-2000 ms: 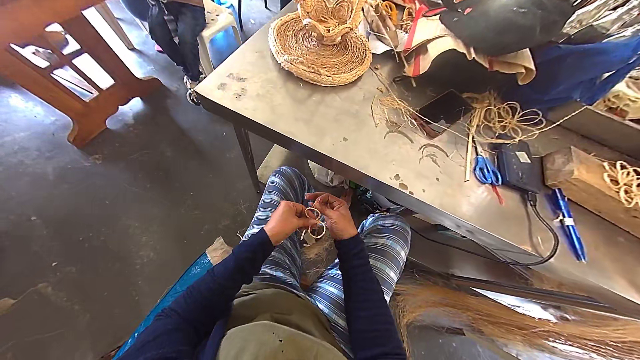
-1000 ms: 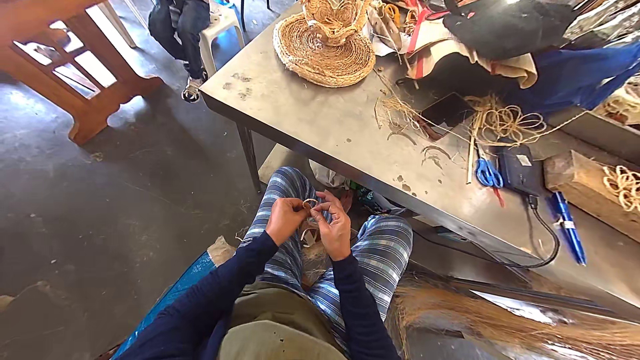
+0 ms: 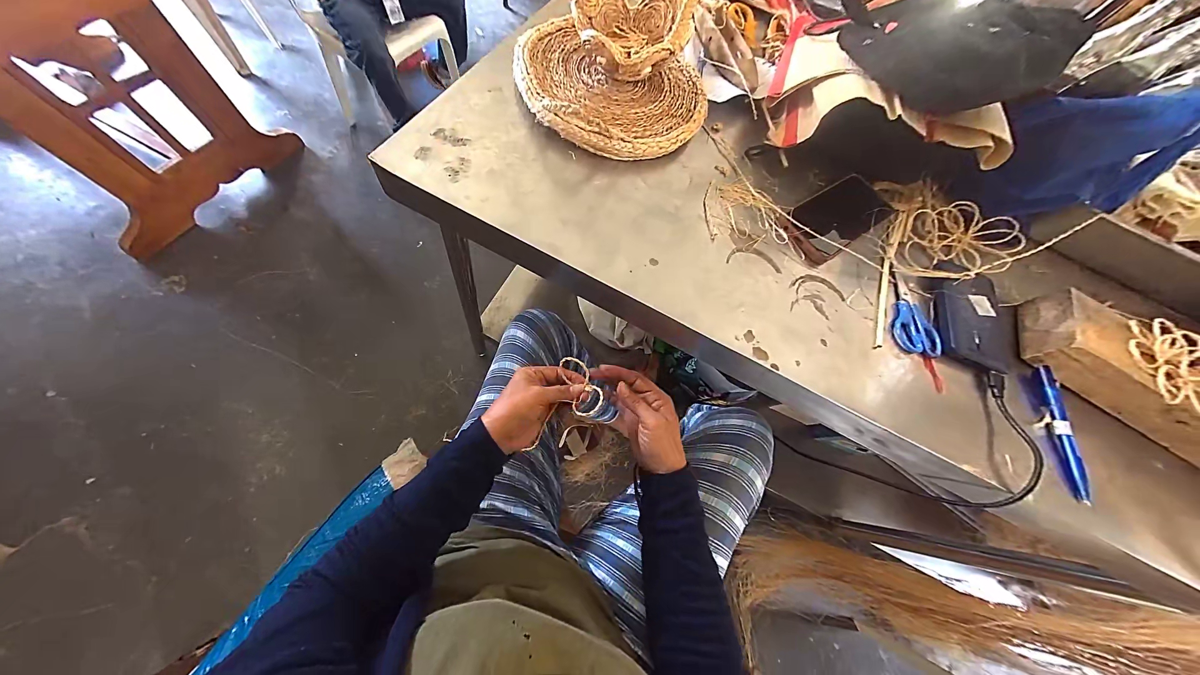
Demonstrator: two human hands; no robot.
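Observation:
Above my lap, my left hand (image 3: pixel 532 407) pinches a looped length of pale fiber cord (image 3: pixel 589 401) between thumb and fingertips. My right hand (image 3: pixel 647 418) is close beside it on the right, fingers bent and apart near the loops; whether it touches the cord cannot be told. One loop rises above the left fingertips, another hangs between the hands. Loose brown fibers (image 3: pixel 600 469) lie between my thighs.
On the metal table (image 3: pixel 581 216) are a coiled woven fiber piece (image 3: pixel 619 94), a phone (image 3: pixel 839 217), cord coils (image 3: pixel 966 234), blue-handled scissors (image 3: pixel 914 328), a black cabled device (image 3: pixel 975 323) and a blue pen (image 3: pixel 1062 436). Long fibers (image 3: pixel 937 600) lie at lower right. A seated person's legs (image 3: pixel 375 56) show behind.
My right hand's fingers have come away from their closer grip at the loops and are more spread. My left hand still pinches the cord.

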